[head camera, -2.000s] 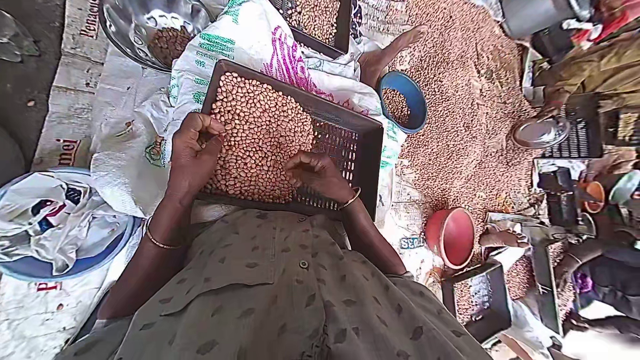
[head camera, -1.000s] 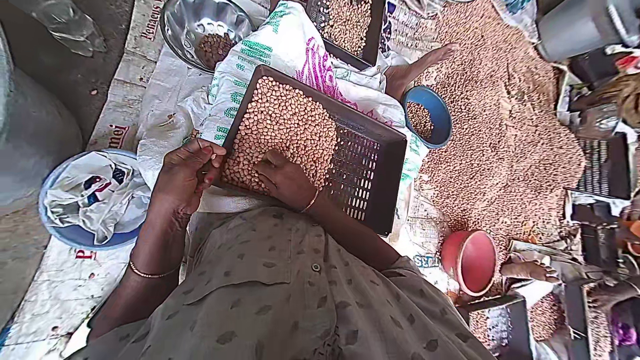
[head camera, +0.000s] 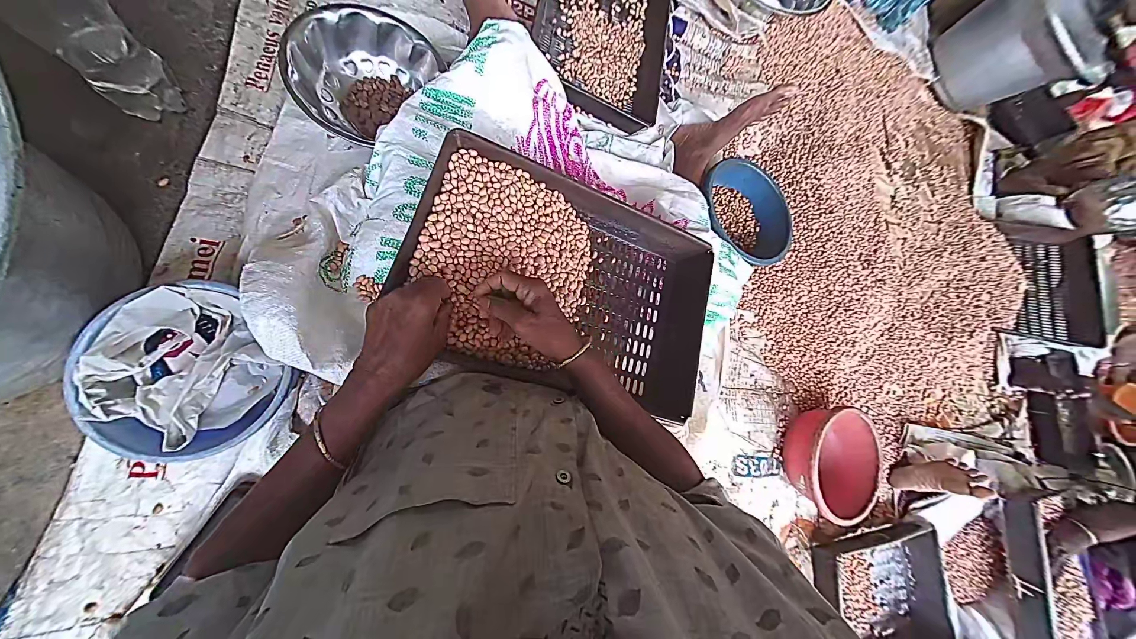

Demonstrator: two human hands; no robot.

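Observation:
A dark slotted plastic tray lies tilted across my lap on a printed woven sack. Shelled peanuts fill its left part; the slotted floor shows bare at the right. My left hand, fingers curled together, is at the tray's near left edge; whether it holds anything is hidden. Over the near part of the peanuts is my right hand, its thumb and fingertips bent close together. Whether a peanut is between them is too small to tell.
A steel bowl with darker kernels stands at upper left, a blue basin with a plastic bag at left. Right are a blue bowl, a large peanut heap and a red bowl. Co-workers' hands and trays occupy the right edge.
My right hand was over the tray's right part two seconds ago, then farther left among the peanuts; now it is beside my left hand. My left hand has moved down along the tray's left edge.

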